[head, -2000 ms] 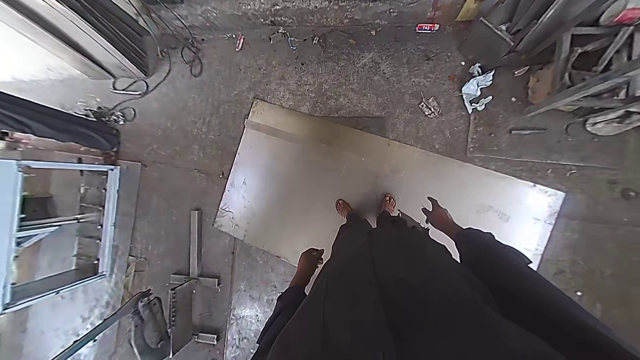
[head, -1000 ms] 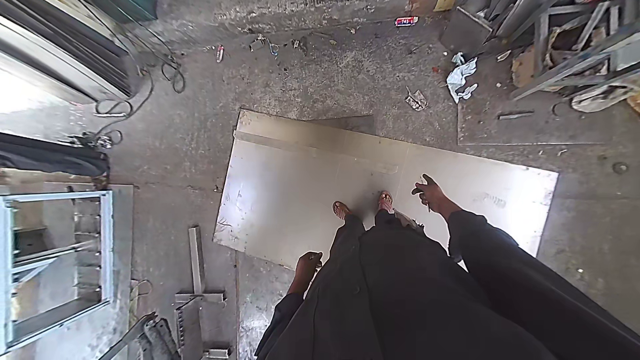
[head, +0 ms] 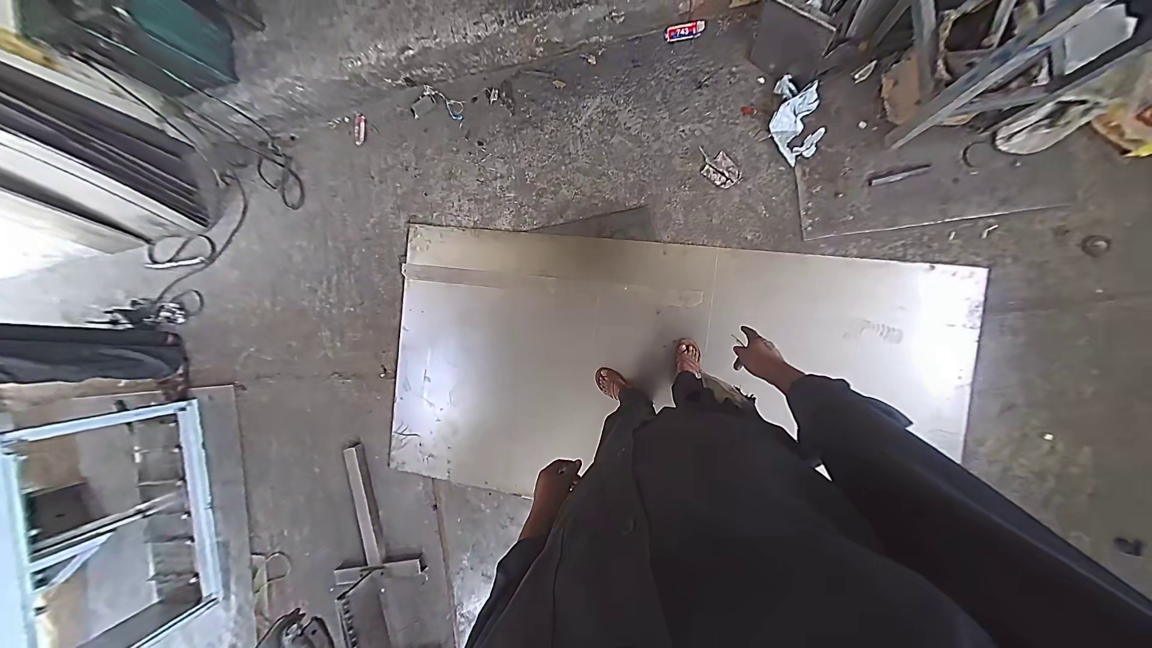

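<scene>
A large metal sheet (head: 504,360) lies flat on the concrete floor, and my sandalled feet stand on it. Low at my side hangs my left hand (head: 556,479), its fingers curled beside my dark garment; whether something is in it cannot be told. Out over the sheet, right of my feet, is my right hand (head: 760,354), with a thin, light thing at its fingertips, too small to name. A long strip (head: 549,281) runs along the sheet's far part.
At the left are a light-blue metal frame (head: 202,504), stacked metal profiles (head: 99,153) and loose cable (head: 236,216). Steel bars (head: 364,504) lie lower left. Metal frames (head: 999,81) are piled upper right, near a crumpled white cloth or bag (head: 794,121) and a flat plate (head: 927,202).
The view has turned somewhat, so the sheet lies straighter across it. My right hand has changed its pose over the sheet. My left hand has stayed low at my side.
</scene>
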